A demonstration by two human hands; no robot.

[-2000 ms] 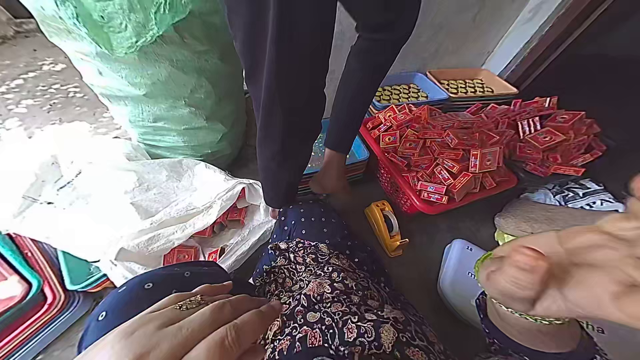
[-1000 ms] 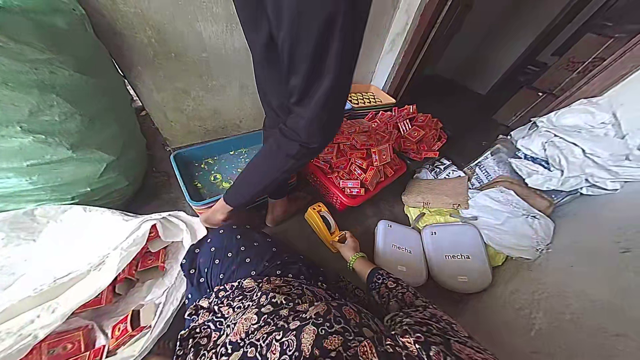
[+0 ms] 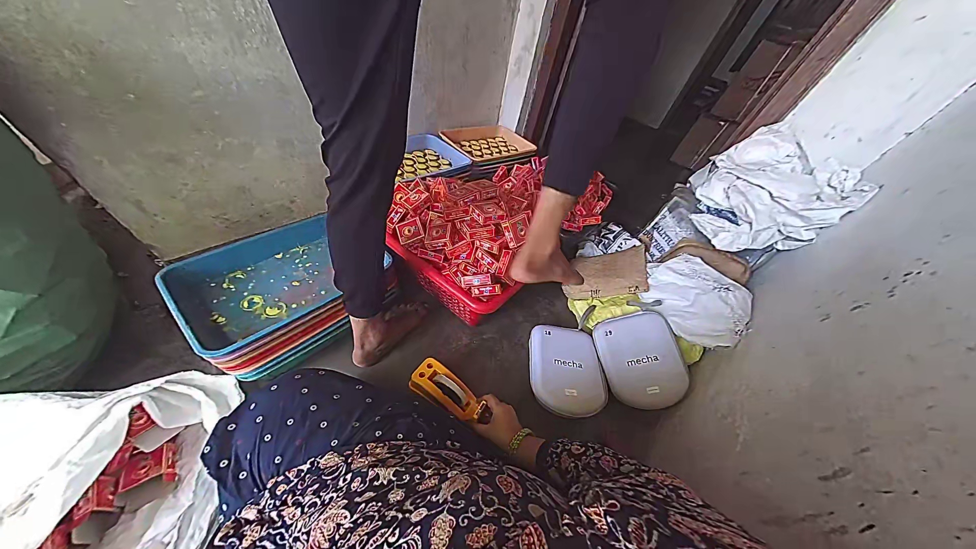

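My right hand (image 3: 499, 423), with a yellow-green bangle at the wrist, is closed around one end of a yellow tape dispenser (image 3: 442, 385) that carries a roll of tape. The dispenser is just above the floor or on it; which, I cannot tell. Beyond it a red plastic basket (image 3: 469, 306) is heaped with small red printed boxes (image 3: 457, 221). To the left, an open white sack (image 3: 69, 427) holds more red boxes (image 3: 145, 467). My left hand is out of the picture.
A person in dark trousers (image 3: 362, 152) steps between stacked trays (image 3: 252, 343) and the basket. Trays of small round items (image 3: 488, 146) are behind. Two grey cases (image 3: 643, 360), cardboard (image 3: 610, 273) and white sacks (image 3: 770, 183) are at right; a green sack (image 3: 46, 290) is at left.
Two seconds ago the tape dispenser lay on the floor; my right hand now holds it. The other person's foot has moved to the right, beside the basket. My left hand has left the view, which has shifted.
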